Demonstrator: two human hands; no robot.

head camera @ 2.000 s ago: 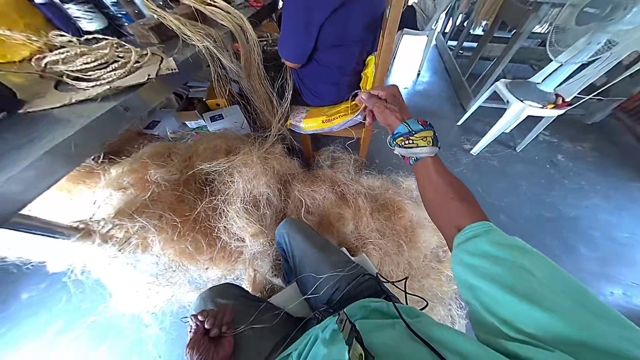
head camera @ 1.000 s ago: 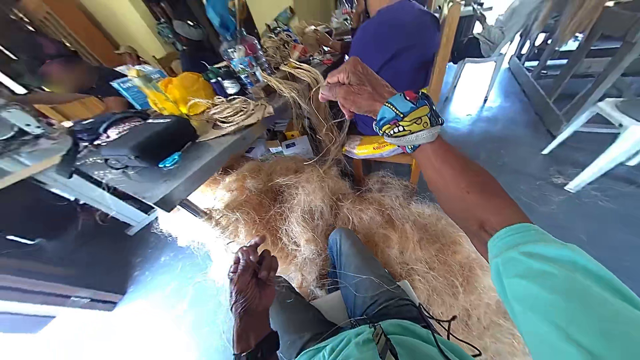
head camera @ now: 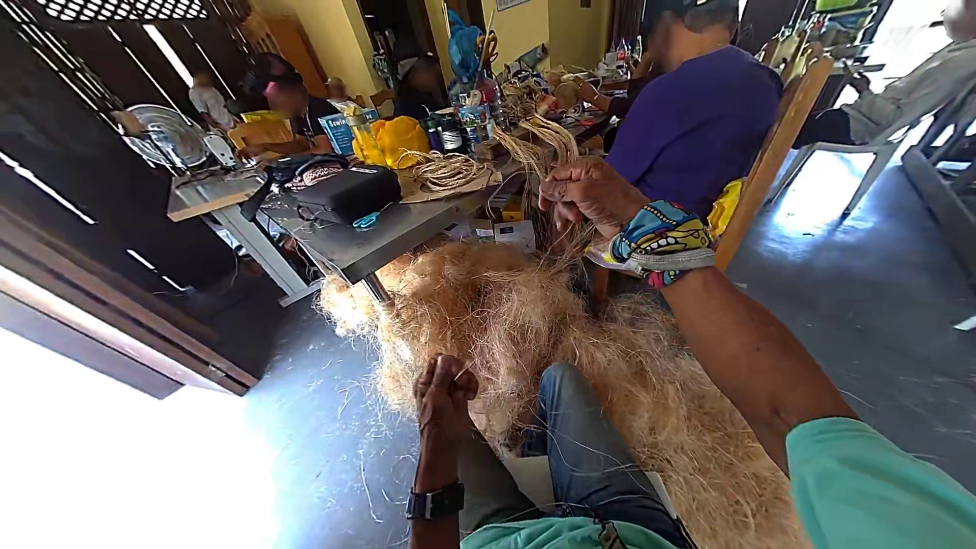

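Note:
My right hand [head camera: 591, 194] is raised in front of the table's right end, its fingers pinched beside hanging strands of plant fiber [head camera: 553, 145]; whether it grips a strand cannot be made out. Lower down, my left hand [head camera: 444, 387] is closed above my left thigh, and a thin pale fiber end [head camera: 462, 372] pokes out between its fingers. A large heap of loose, tangled tan fiber [head camera: 488, 305] covers the floor around my legs and under the table edge. Coiled braided cord [head camera: 450, 172] lies on the tabletop, left of my right hand.
The table [head camera: 396, 229] carries a black case [head camera: 349, 194], blue-handled scissors [head camera: 367, 221] and a yellow plastic bag [head camera: 402, 141]. A person in a purple shirt [head camera: 698, 122] sits close ahead on a wooden chair [head camera: 778, 152]. Other people sit farther back. A fan [head camera: 164, 136] stands at left.
The view has swung up and left over the table. My left hand, low over my lap two seconds ago and with fingers partly raised one second ago, is now closed. My right hand stays raised.

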